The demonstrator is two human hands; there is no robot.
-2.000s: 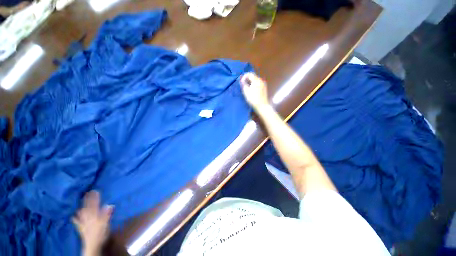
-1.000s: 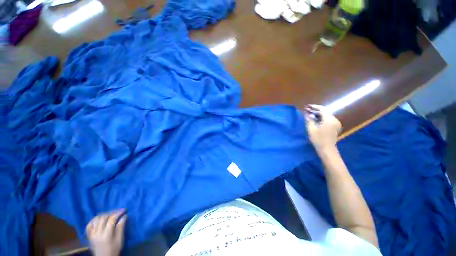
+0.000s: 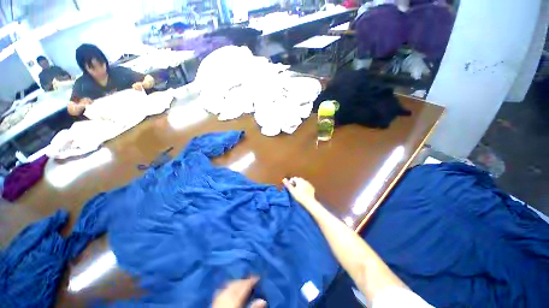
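Observation:
A blue dress lies spread over the glossy brown table, its sleeve end pointing to the far side. A small white tag shows on the cloth near the bottom of the view. My right hand is at the dress's right edge, fingers closed together at the cloth; a small dark thing shows at the fingers, too small to name. My left hand is blurred and cut off by the bottom edge, over the lower part of the dress; its grip is unclear.
More blue cloth lies at the left and on a lower surface at the right. A bottle, white garments and black garments stand or lie at the far side. A person sits across the table; another sits behind.
The view has tilted up, showing the room. The dress lies shifted and rearranged, its cloth drawn away from the front edge. My left hand has moved right relative to the dress.

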